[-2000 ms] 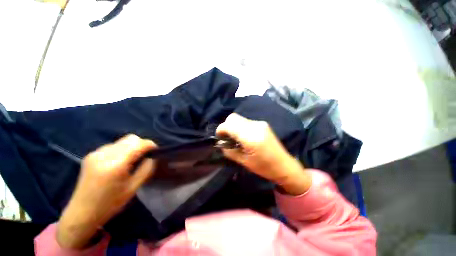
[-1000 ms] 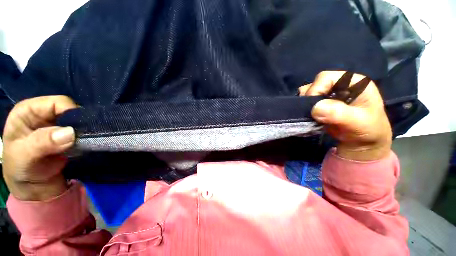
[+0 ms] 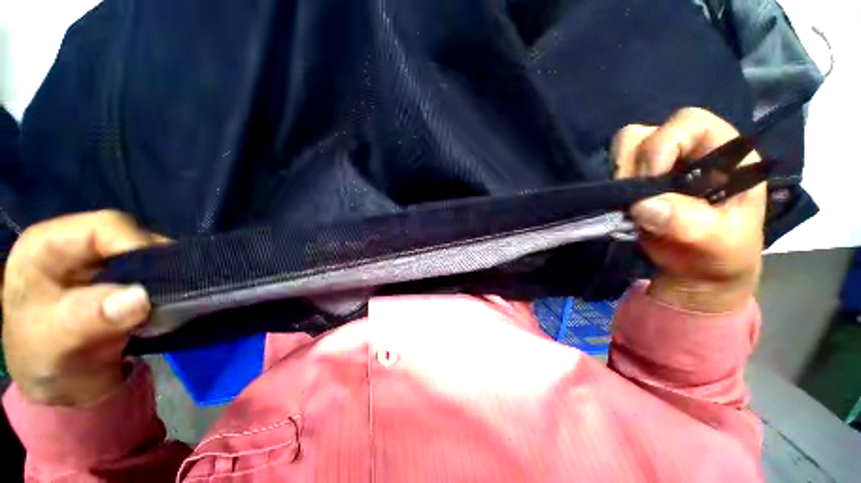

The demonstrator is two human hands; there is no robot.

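Observation:
A dark navy denim garment (image 3: 453, 104) fills the area in front of me. Its narrow doubled band (image 3: 396, 231) is stretched between my hands, with the pale grey wrong side showing along its lower edge. My left hand (image 3: 71, 302) pinches the band's left end between thumb and fingers. My right hand (image 3: 694, 203) pinches the right end. Dark thread snips (image 3: 722, 179) lie in my right hand, with two points sticking out to the right, apart from each other. The band slants up to the right.
A grey cloth part (image 3: 779, 57) lies at the upper right on the white tabletop (image 3: 835, 170), with a loose thread (image 3: 826, 47) beside it. A metal button (image 3: 781, 195) shows at the right. Blue plastic pieces (image 3: 222, 368) are below the garment. My pink shirt fills the bottom.
The garment has come closer and its band is now pulled straight between my hands. Since a second ago, the left end has lowered slightly and the right end has shifted right.

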